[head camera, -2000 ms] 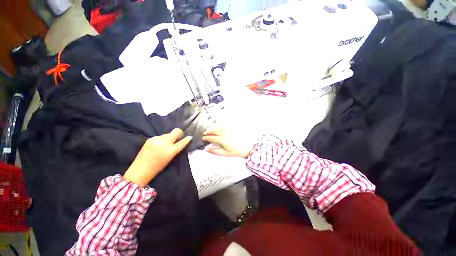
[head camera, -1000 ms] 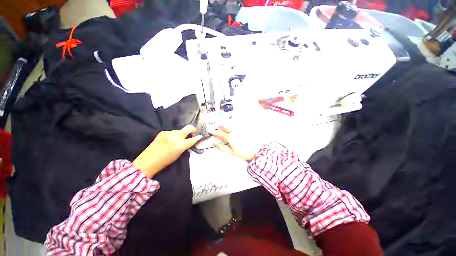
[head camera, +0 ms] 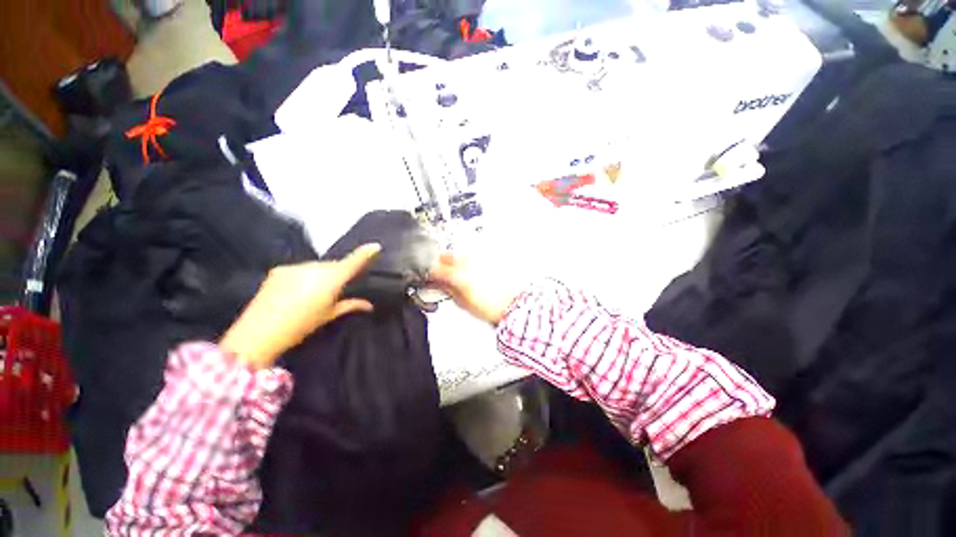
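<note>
A black garment (head camera: 356, 367) covers the left of the machine table and hangs over its front edge. Its small end lies below the needle area (head camera: 451, 210) of the white sewing machine (head camera: 671, 94). My left hand (head camera: 288, 309) lies on the cloth with thumb and index finger spread, left of the needle. My right hand (head camera: 472, 288) has its fingertips closed at the cloth's right edge, just in front of the presser foot. A small dark curved piece (head camera: 425, 298) shows below these fingertips; I cannot tell if it is snips or cloth.
A black garment pile (head camera: 839, 241) lies right of the machine. An orange-red tie (head camera: 153, 128) lies on black cloth at the upper left. A red plastic basket (head camera: 31, 383) stands at the left edge. A printed scale (head camera: 477, 376) marks the table's front edge.
My left hand has moved left, away from the right hand, and its fingers have spread. The cloth end beside the needle now lies broader and more rounded. The camera view has shifted slightly.
</note>
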